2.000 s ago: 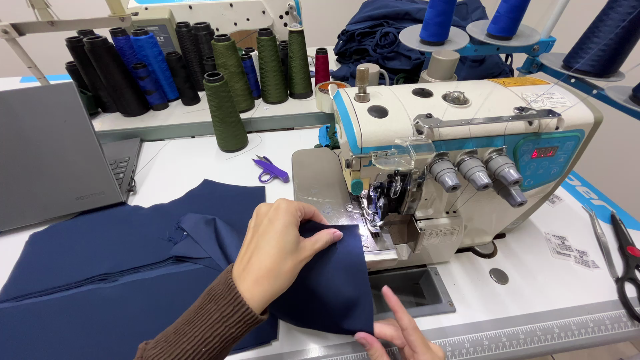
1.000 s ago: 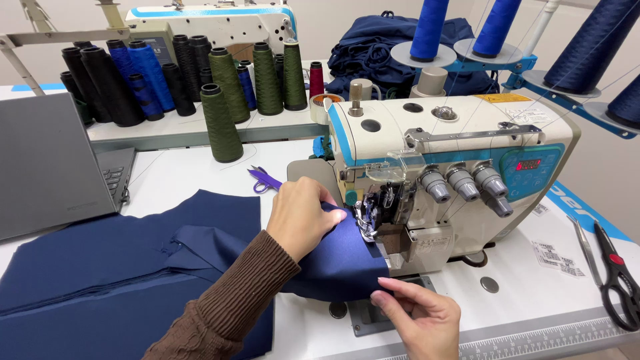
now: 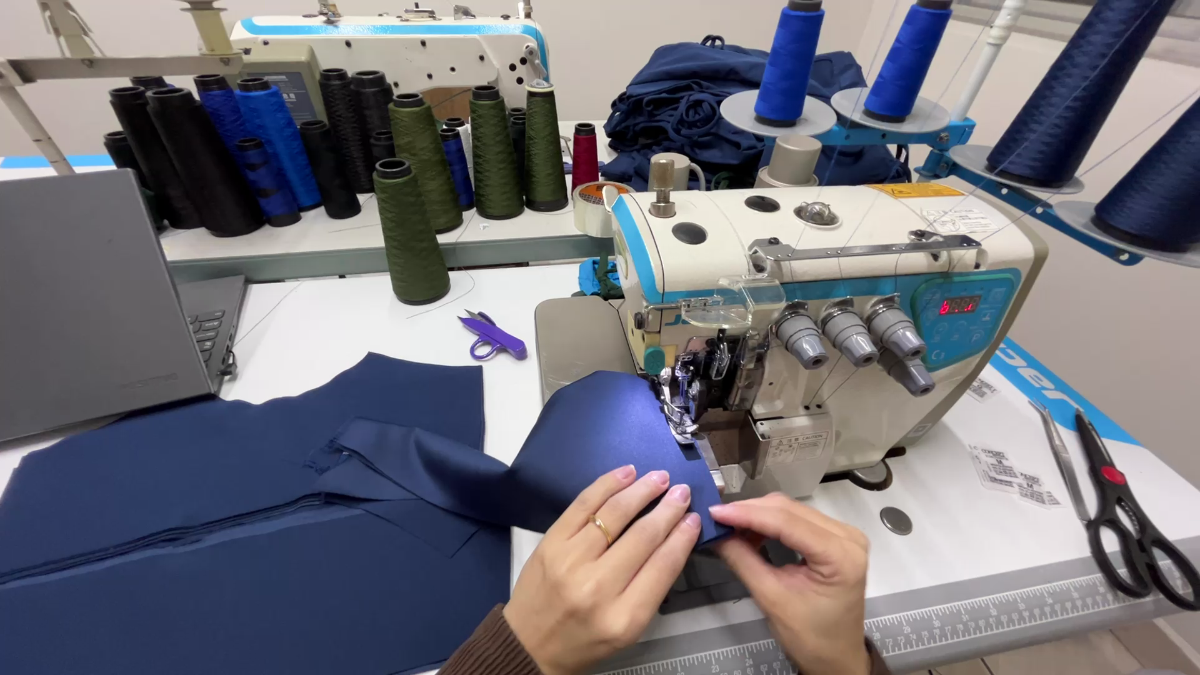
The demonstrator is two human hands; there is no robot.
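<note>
A navy fabric piece point(image 3: 600, 422) lies on the bed of a white and blue overlock machine point(image 3: 825, 272), its right edge beside the presser foot point(image 3: 680, 422). My left hand point(image 3: 605, 562) rests nearly flat on the front part of the fabric, fingers spread a little. With thumb and forefinger, my right hand point(image 3: 797, 572) pinches the front corner of the same fabric. A narrow part of the cloth runs left onto larger navy fabric panels point(image 3: 234, 581) spread on the white table. The underside of the fabric is hidden.
Purple thread snips point(image 3: 492, 337) and a green thread cone point(image 3: 411, 234) stand or lie behind the panels. A grey laptop point(image 3: 84, 300) is at left. Black-handled scissors point(image 3: 1116, 525) and tweezers point(image 3: 1064, 459) lie at right. A ruler strip point(image 3: 1012, 605) runs along the front edge.
My left hand has moved from beside the presser foot toward the front edge of the fabric. My right hand has closed from spread fingers to a pinch on the corner.
</note>
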